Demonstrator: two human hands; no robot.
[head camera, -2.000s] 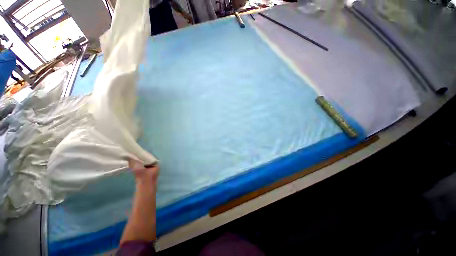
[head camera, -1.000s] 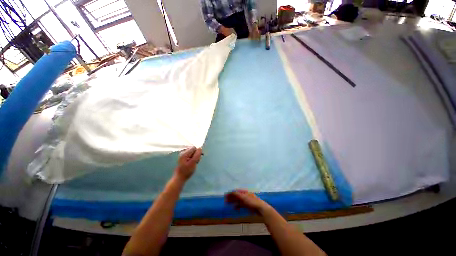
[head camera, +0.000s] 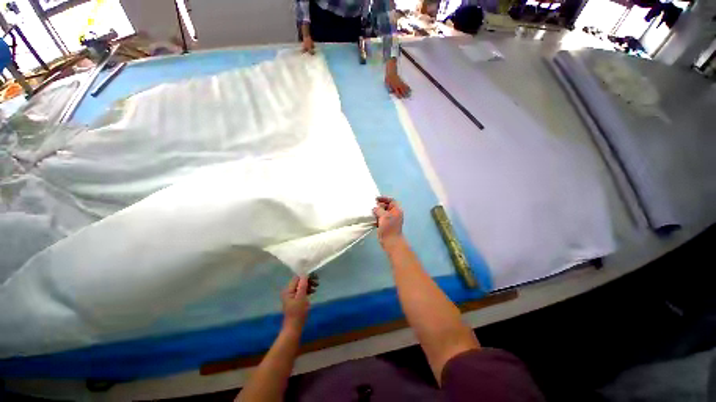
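A white fabric ply (head camera: 235, 196) lies over the left and middle of the blue-covered lay (head camera: 365, 133), wrinkled at its left. My left hand (head camera: 298, 292) pinches its near corner, close above the lay's near side. My right hand (head camera: 389, 220) grips the ply's right edge farther up. The fabric between my hands is folded and lifted a little. A green-yellow bar weight (head camera: 454, 246) lies on the lay's near right corner, to the right of my right hand. The lay's near edge is deeper blue.
A helper in a checked shirt (head camera: 337, 8) stands opposite, one hand at the ply's far corner, the other on the lay's far right. A dark stick (head camera: 443, 88) lies on pale lilac paper (head camera: 518, 180). A brown stick (head camera: 353, 330) lies along the near edge. Paper rolls (head camera: 612, 149) lie right.
The ply's leading edge has moved right over the lay. My right hand, empty a second ago, has taken hold of the ply's edge. The helper's one hand has moved onto the lay.
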